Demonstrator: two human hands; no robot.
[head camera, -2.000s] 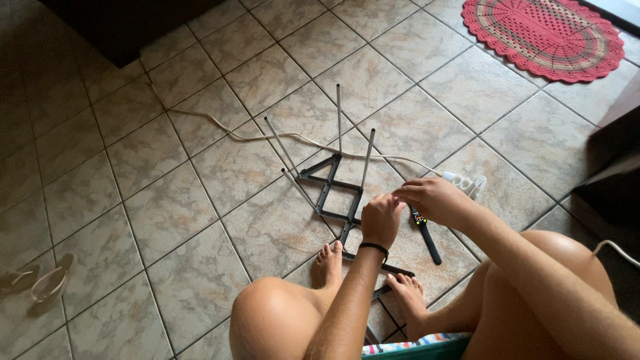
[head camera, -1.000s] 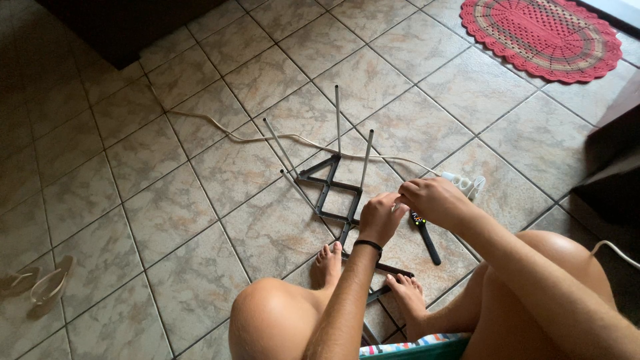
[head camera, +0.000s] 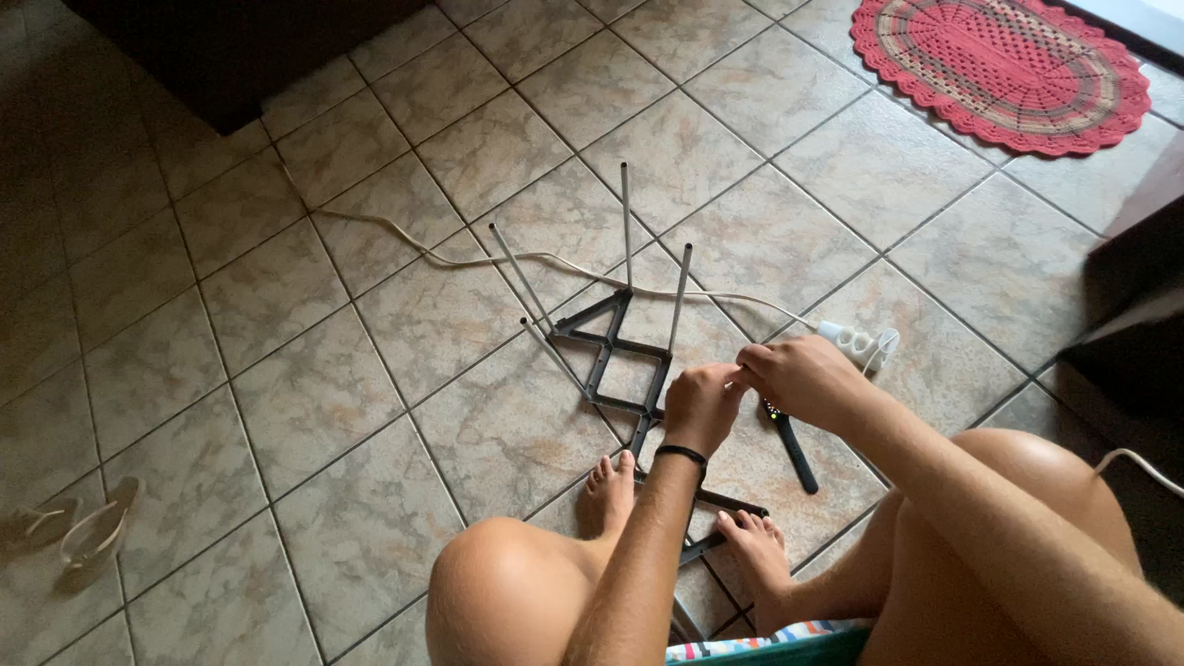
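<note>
My left hand, with a black band at its wrist, meets my right hand at the fingertips. The fingers of both are pinched together; whatever small thing may be between them is hidden. Below them on the floor lies a black lattice frame of joined bars, with several thin metal tubes standing up or slanting from it. Its near part runs between my bare feet. A smartwatch with a black strap lies just below my right hand, its face partly covered by that hand.
A white power strip lies beyond my right hand, its pale cord running left behind the frame. A red crocheted rug is at the upper right, sandals at the lower left. Dark furniture stands at upper left and right.
</note>
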